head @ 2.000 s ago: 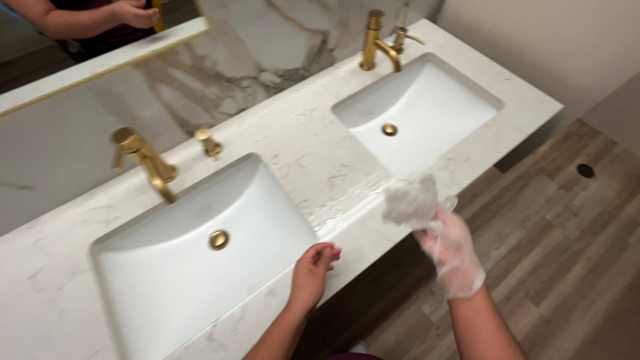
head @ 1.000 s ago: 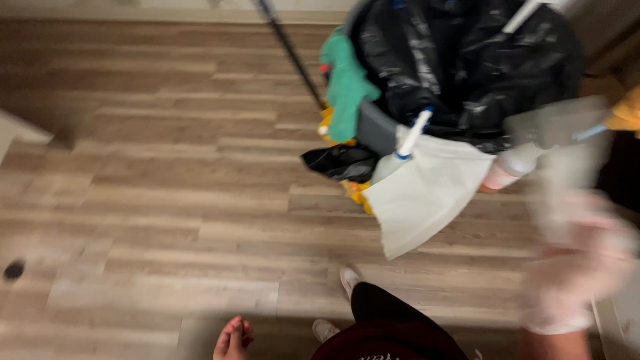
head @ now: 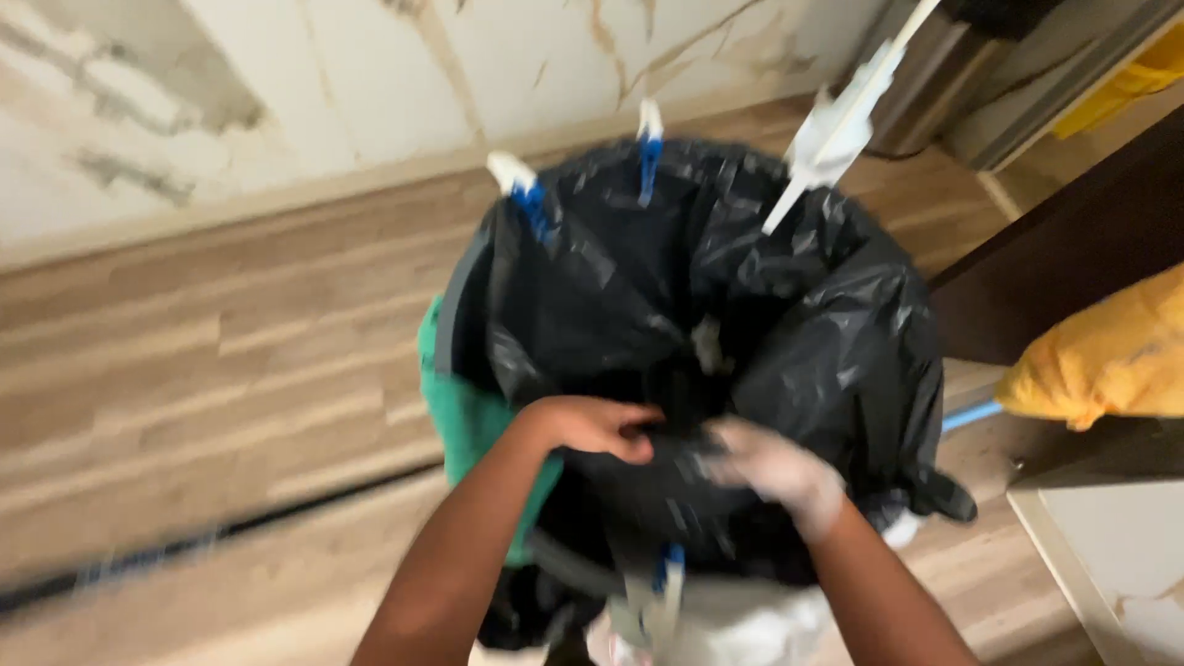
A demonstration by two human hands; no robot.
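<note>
A round trash can lined with a black plastic bag (head: 583, 268) stands below me. My left hand (head: 597, 427), bare, is over the near part of the opening with thumb and fingers apart and nothing in it. To its right, my right hand (head: 772, 467) wears a thin translucent glove; its fingers are blurred against the black liner, so whether they hold anything is unclear. A small pale wad (head: 709, 344) shows deep inside the bag. Blue and white brush handles (head: 650, 148) and a white long-handled tool (head: 837, 120) stick up at the rim.
A green cloth (head: 462, 416) hangs on the can's left side. A dark pole (head: 240, 523) crosses the wood-look floor (head: 185, 370). An orange-yellow cloth bundle (head: 1110, 356) on a light blue rod is at the right. A metal bin (head: 920, 88) stands beyond, near the marble-patterned wall (head: 370, 83).
The view has swung from the sinks to the trash can. Both hands are now over its opening. The pale crumpled thing earlier in the gloved right hand is not clearly visible there now.
</note>
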